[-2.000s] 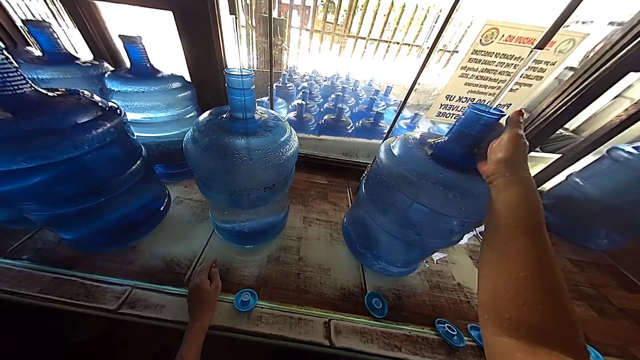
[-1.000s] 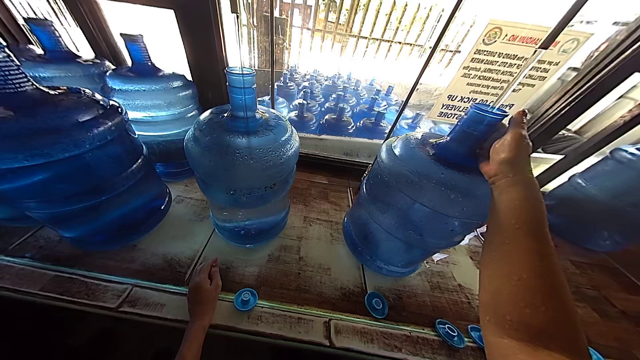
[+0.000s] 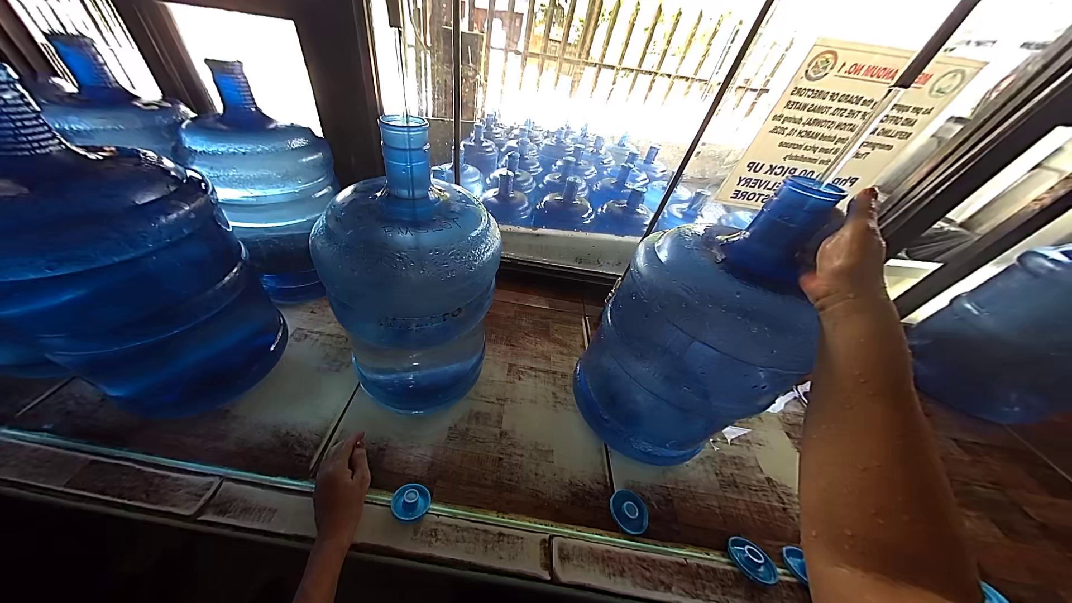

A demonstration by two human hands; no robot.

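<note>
My right hand (image 3: pixel 847 251) is wrapped round the neck of a large blue plastic water jug (image 3: pixel 695 343), which stands uncapped on the tiled counter. My left hand (image 3: pixel 343 473) rests at the counter's front edge, holding nothing visible, its fingers partly curled. Just right of it lies a blue plastic cap (image 3: pixel 410 502). Behind the caps a second jug (image 3: pixel 410 293), open at the top and partly filled, stands upright under a thin stream or tube. Another blue cap (image 3: pixel 629 512) lies in front of the held jug, and more caps (image 3: pixel 753 560) lie beside my right forearm.
Several large blue jugs (image 3: pixel 134 285) crowd the left side, and another jug (image 3: pixel 1001 335) lies at the far right. Glass panes and dark frames (image 3: pixel 347 84) rise behind. Beyond the glass stand many jugs (image 3: pixel 569 201) and a fence. A printed notice (image 3: pixel 854 117) hangs at the upper right.
</note>
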